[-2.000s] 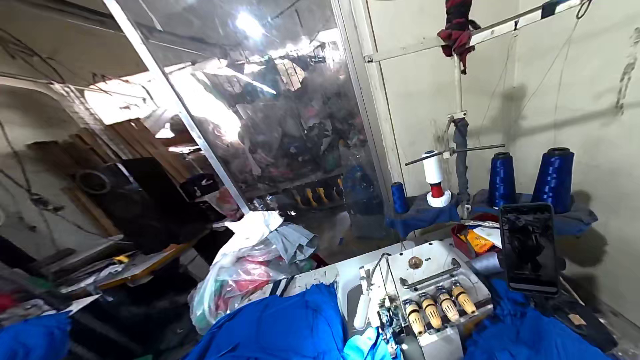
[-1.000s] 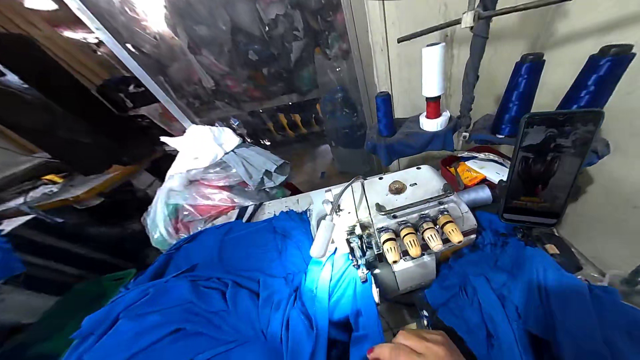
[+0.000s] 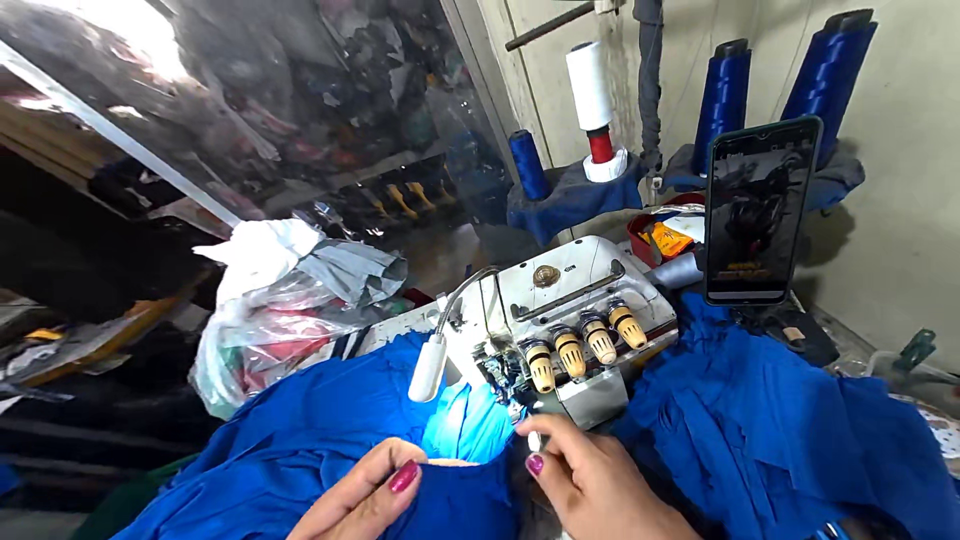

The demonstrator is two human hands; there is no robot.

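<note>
My left hand (image 3: 367, 491) pinches the edge of a blue fabric piece (image 3: 457, 499) between thumb and forefinger, where a pale strip shows. My right hand (image 3: 592, 476) is just below the needle area of a white overlock sewing machine (image 3: 577, 277), its thumb and forefinger around a small shiny metal piece (image 3: 534, 441); whether they grip it is unclear. Four cream tension knobs (image 3: 570, 356) line the machine's front. A gooseneck lamp (image 3: 427, 367) lights the fabric left of the needle area. More blue fabric (image 3: 277, 442) is heaped at the left.
A phone (image 3: 761, 217) stands upright behind a blue fabric heap (image 3: 780, 420) on the right. Blue thread cones (image 3: 721, 109) and a white spool (image 3: 590, 86) stand behind the machine. A plastic bag of cloth (image 3: 277, 330) sits at back left, beside a transparent partition (image 3: 337, 112).
My left hand has come into view at the fabric edge. My right hand, only partly visible at the bottom a second ago, now shows beside the needle area. The view has moved closer to the machine.
</note>
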